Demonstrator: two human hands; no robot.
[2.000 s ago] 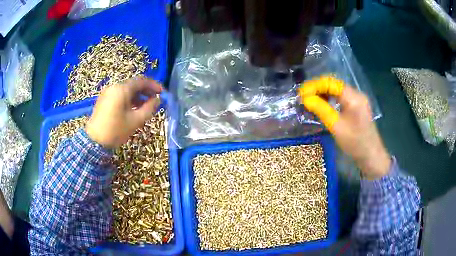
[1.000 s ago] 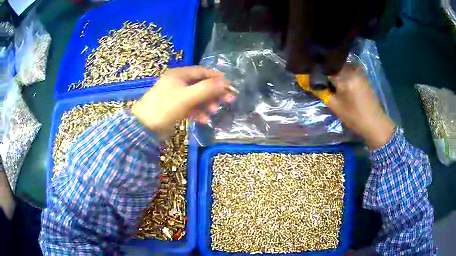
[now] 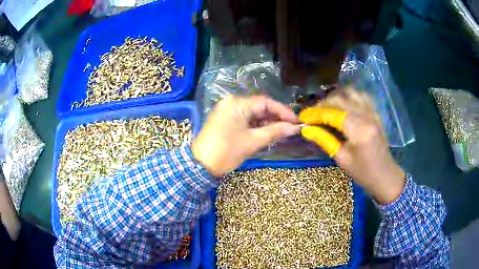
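My left hand (image 3: pixel 239 131) and my right hand (image 3: pixel 352 131) meet fingertip to fingertip over the clear plastic bag (image 3: pixel 388 100), below the dark machine. A tiny pale metal piece (image 3: pixel 302 125) shows between their fingertips; both hands pinch it. Yellow covers are on my right thumb and finger. The large left tray (image 3: pixel 56 157) holds a coarse heap of metal pieces, partly hidden by my left sleeve. The right tray (image 3: pixel 358 220) holds a fine, even heap of small gold pieces, nearest my body.
The dark, blurred machine (image 3: pixel 310 42) stands at top centre. The upper-left blue tray (image 3: pixel 181 31) holds a loose pile of small pieces. Filled clear bags lie at the far left (image 3: pixel 34 73) and far right (image 3: pixel 457 121). Part of another person's arm (image 3: pixel 8 210) shows at the left edge.
My left hand has moved right from over the trays to meet my right hand. My right hand has come down and left from the machine.
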